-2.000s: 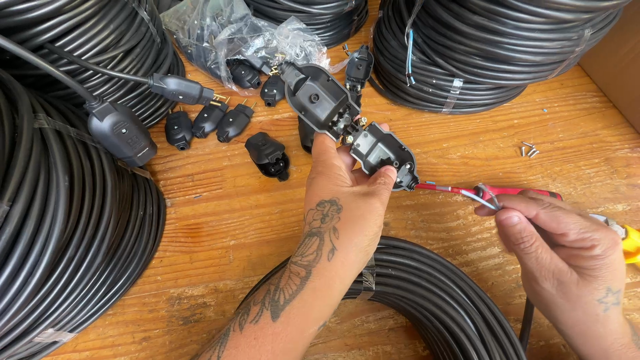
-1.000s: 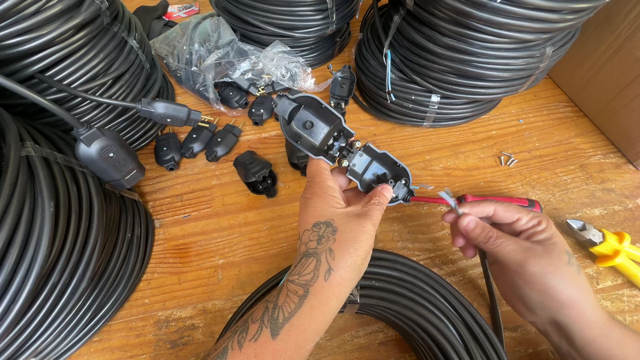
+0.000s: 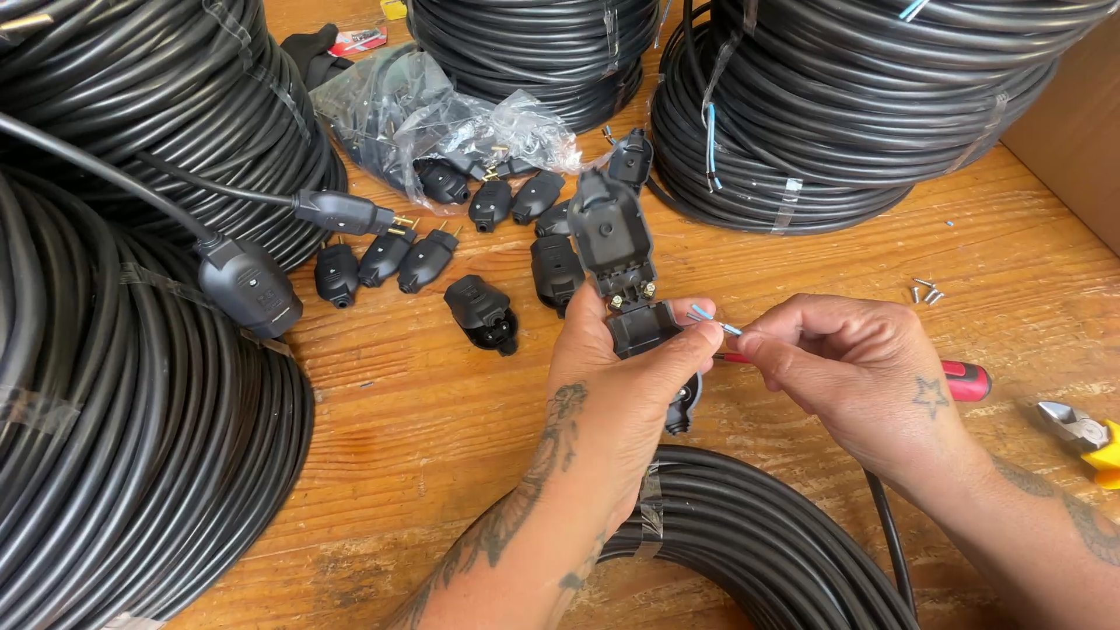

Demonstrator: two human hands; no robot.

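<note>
An opened black plastic connector housing (image 3: 605,229), its two halves joined near brass terminals (image 3: 649,289), is held in my left hand (image 3: 626,376). Between my left thumb and forefinger are thin blue and dark wire ends (image 3: 700,311). My right hand (image 3: 840,376) pinches the same wires (image 3: 731,330) just to the right of my left thumb. Under my right hand lies a screwdriver, its red handle (image 3: 967,381) showing beyond the hand and its shaft partly hidden. A coil of black cable (image 3: 744,534) rests below both hands, with one length of cable (image 3: 891,542) rising toward my right hand.
Large black cable coils (image 3: 157,420) stand at left and behind. Several black plugs (image 3: 427,261) and a two-part housing (image 3: 477,311) lie left of my hands, beside a clear plastic bag (image 3: 420,114). Small screws (image 3: 927,291) and yellow-handled cutters (image 3: 1074,424) are at right, near a cardboard wall (image 3: 1067,131).
The housing in my left hand has turned from slanting to nearly upright in the view. My right hand has come close to my left thumb, and the wire ends now lie between my left fingers.
</note>
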